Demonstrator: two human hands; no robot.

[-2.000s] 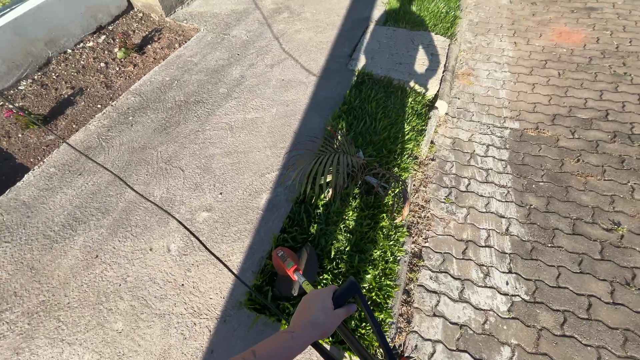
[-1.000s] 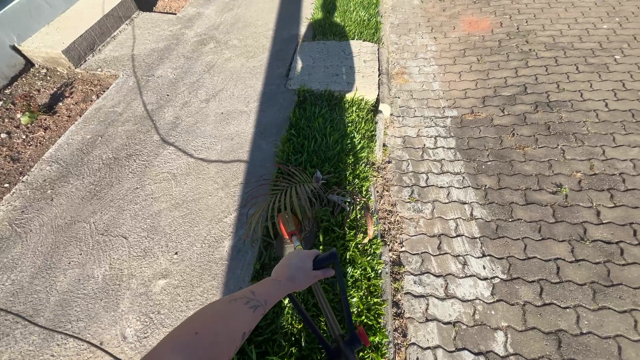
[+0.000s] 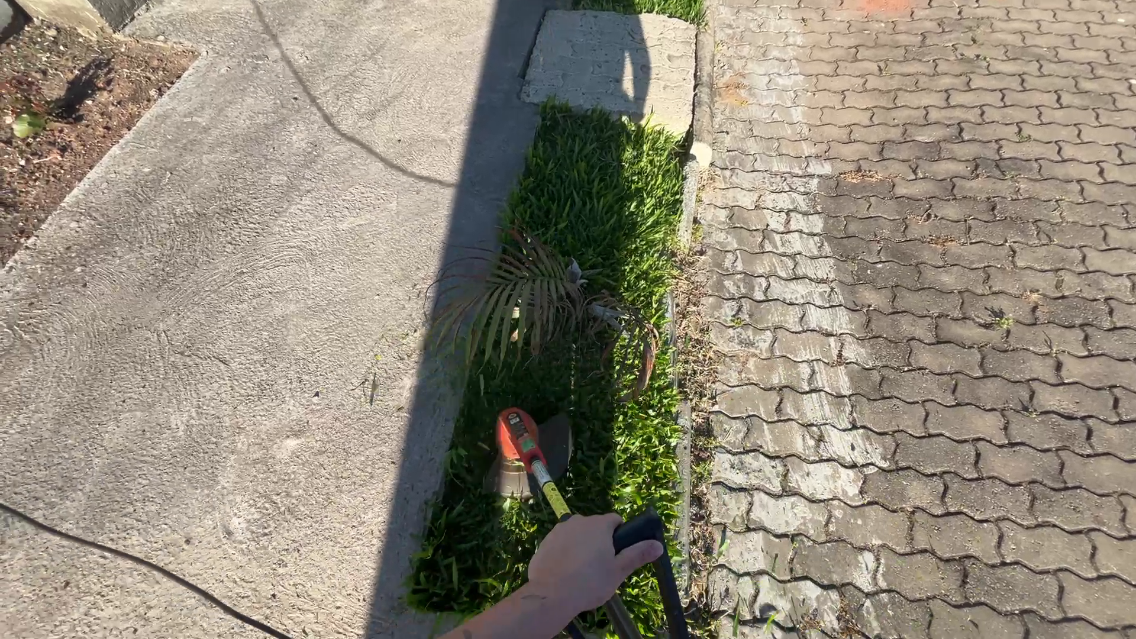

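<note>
My left hand [image 3: 581,561] is closed around the black front handle [image 3: 641,530] of a string trimmer, with its thumb over the grip. The trimmer's orange head [image 3: 517,437] is low over the green grass strip [image 3: 577,186], near the strip's left edge. A dark guard [image 3: 556,446] shows beside the head. Just beyond it, a dry palm frond [image 3: 524,302] lies across the grass, its leaflets reaching over the concrete. The trimmer's shaft runs down past my hand and out at the bottom edge. My right hand is out of view.
Left of the strip is a concrete walkway [image 3: 266,293] with a dark cord [image 3: 133,559] across its lower corner. A narrow curb [image 3: 685,426] divides the grass from interlocking pavers [image 3: 958,355]. A concrete slab [image 3: 612,62] interrupts the strip farther on. A soil bed [image 3: 80,124] lies upper left.
The trimmer head, at the palm frond's lower edge one second ago, has come back toward me and now sits clear of it over grass. My left hand has kept hold of the handle.
</note>
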